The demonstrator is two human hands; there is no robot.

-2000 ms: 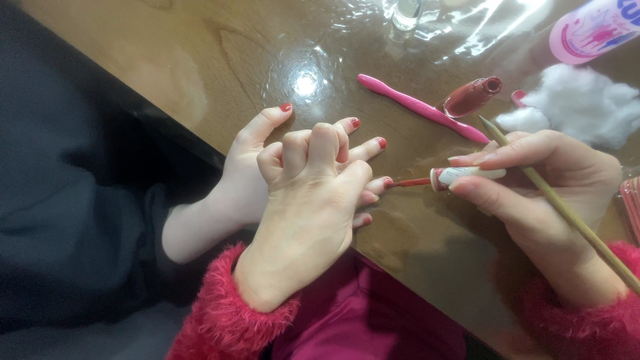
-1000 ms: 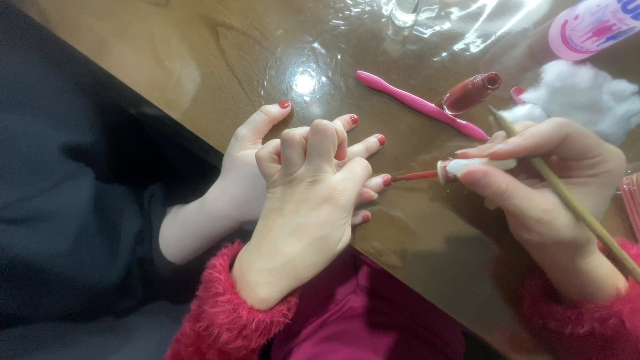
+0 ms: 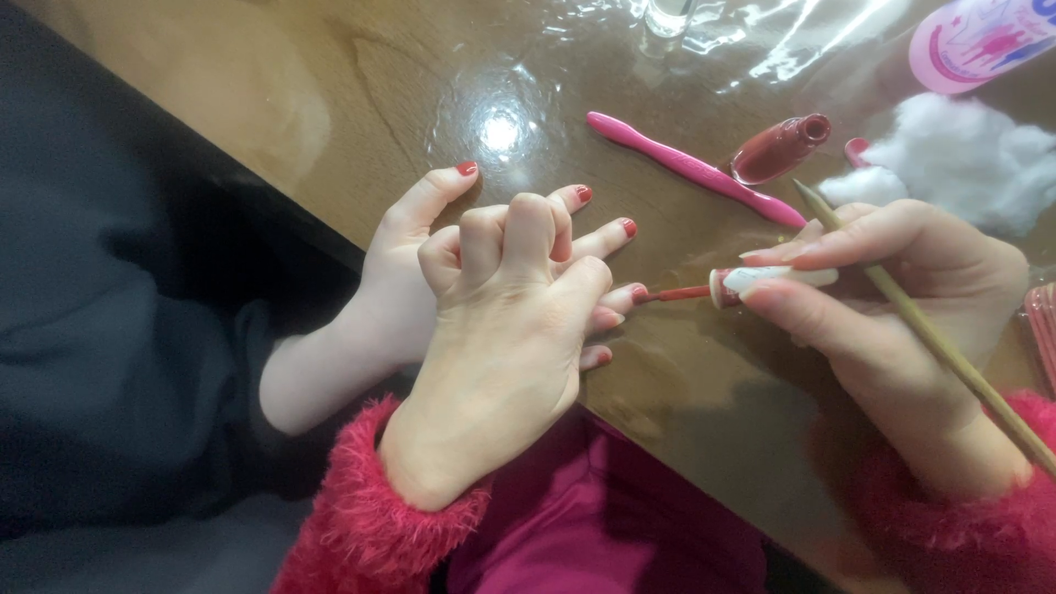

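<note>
My left hand [image 3: 511, 338], in a fluffy red sleeve, lies over another person's hand [image 3: 396, 272] and holds one of its fingers. Red polish covers that hand's nails. My right hand [image 3: 891, 289] pinches the cap of a nail polish brush [image 3: 681, 294], whose bristles touch the nail of the held finger. A thin wooden stick [image 3: 932, 330] also rests in my right hand, slanting past the fingers. Beyond it an uncapped bottle of red nail polish [image 3: 771, 153] leans on its side against a pink plastic-handled tool [image 3: 685, 165].
White cotton wool [image 3: 973, 157] lies at the right, beside a small pink object [image 3: 857, 152]. A pink-and-white bottle [image 3: 973, 45] is at the top right, a clear glass item [image 3: 668, 16] at the top. Reddish sticks [image 3: 1044, 322] show at the right edge of the glossy table [image 3: 247, 91].
</note>
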